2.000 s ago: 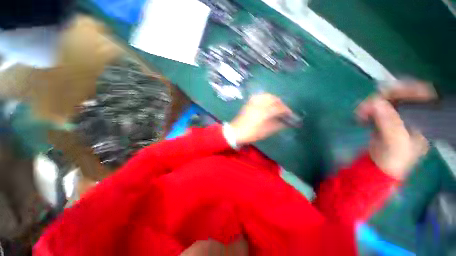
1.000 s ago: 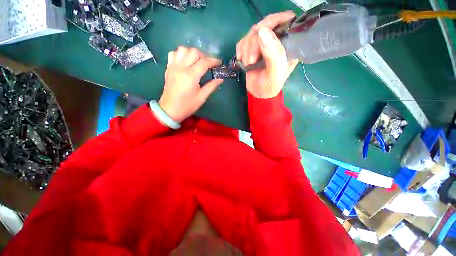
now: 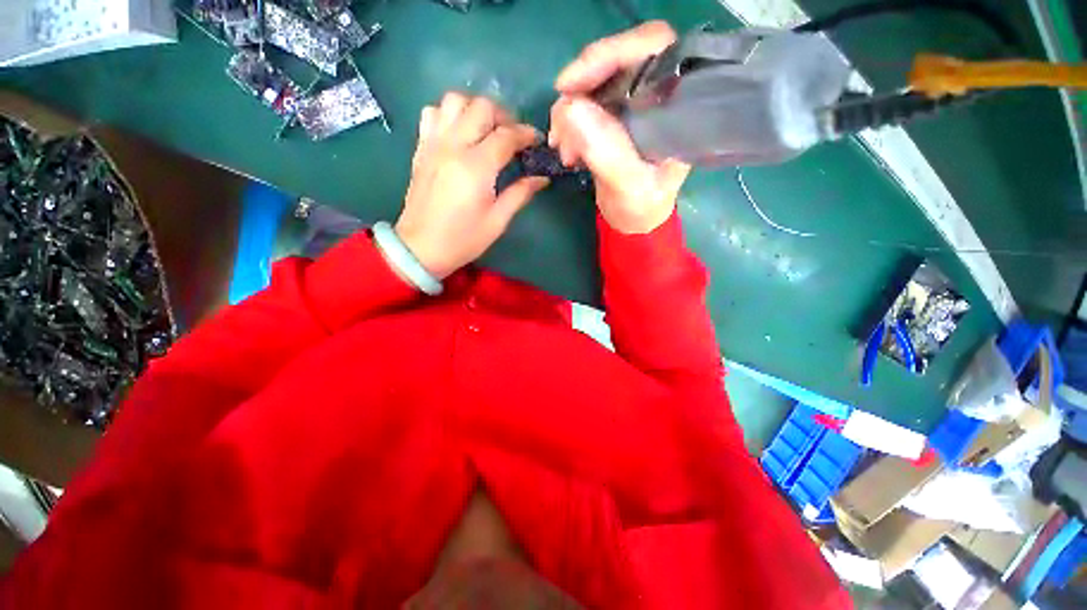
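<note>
My left hand [image 3: 463, 179] holds a small dark circuit board [image 3: 545, 165] between thumb and fingers, just above the green bench. My right hand [image 3: 622, 137] is closed around a large grey power screwdriver [image 3: 739, 101], held lying nearly level. The tool's nose points left at the board, hidden behind my right fingers, so I cannot tell if it touches. More boards [image 3: 304, 60] lie in a loose pile at the upper left.
A white box [image 3: 84, 30] stands at the upper left. A carton heaped with dark boards [image 3: 78, 274] is at the left. A parts box [image 3: 924, 312] with blue-handled cutters [image 3: 888, 346] sits at the right. A thin pale wire [image 3: 763, 209] lies on the green bench [image 3: 668, 274]. Blue trays [image 3: 811, 462] are below.
Two seconds ago my right hand held no tool. Since one second ago, the screwdriver has swung slightly down and left. The left hand still holds the board, now a little further right.
</note>
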